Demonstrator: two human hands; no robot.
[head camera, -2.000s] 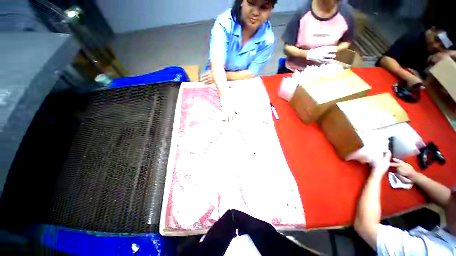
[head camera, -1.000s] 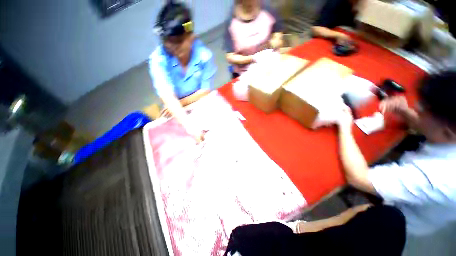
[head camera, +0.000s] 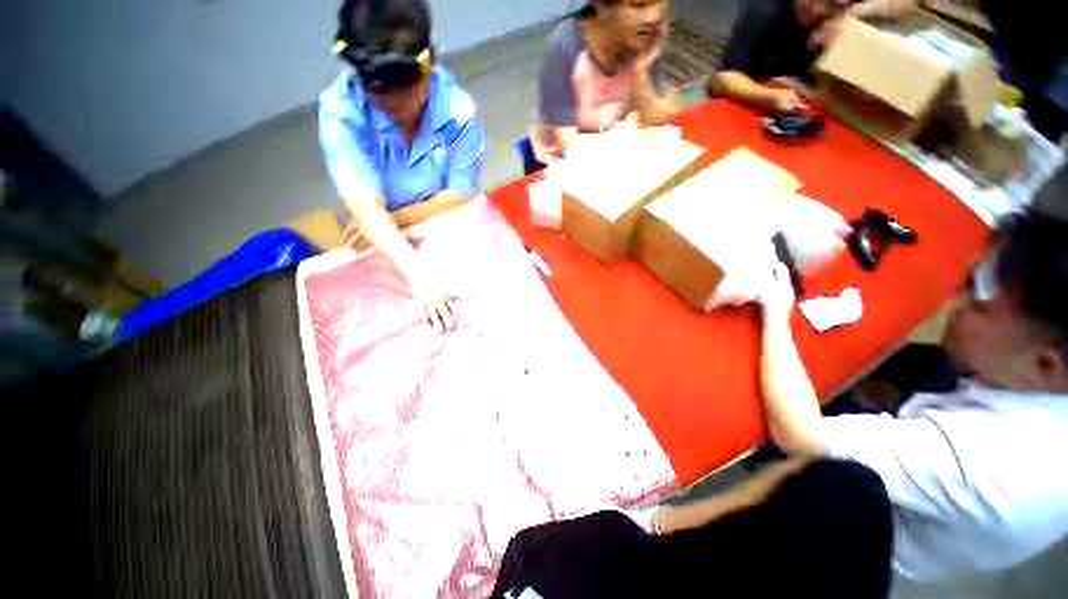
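Observation:
The padded pinkish-white surface (head camera: 433, 410) lies nearest in front of me, with a few small dark specks on it. A bare forearm, apparently my right, shows at the bottom beside black clothing (head camera: 761, 527). My right hand (head camera: 642, 517) is a small pale blur at the padded surface's near edge, mostly hidden by black fabric; whether it holds anything cannot be told. My left hand is not in view. A coworker's hand (head camera: 438, 309) rests on the far part of the padded surface.
Dark mesh conveyor (head camera: 199, 445) on the left. Two open cartons (head camera: 679, 260) with whitish liners stand on the red table (head camera: 615, 351). A seated person (head camera: 972, 456) at right holds a black part (head camera: 787, 263) near white cloth (head camera: 832, 309). Black devices (head camera: 876, 236) and another carton (head camera: 878, 76) are beyond.
The view has turned to the right and tilted. The bare forearm has come into view at the bottom. The person in pink has raised a hand to the face.

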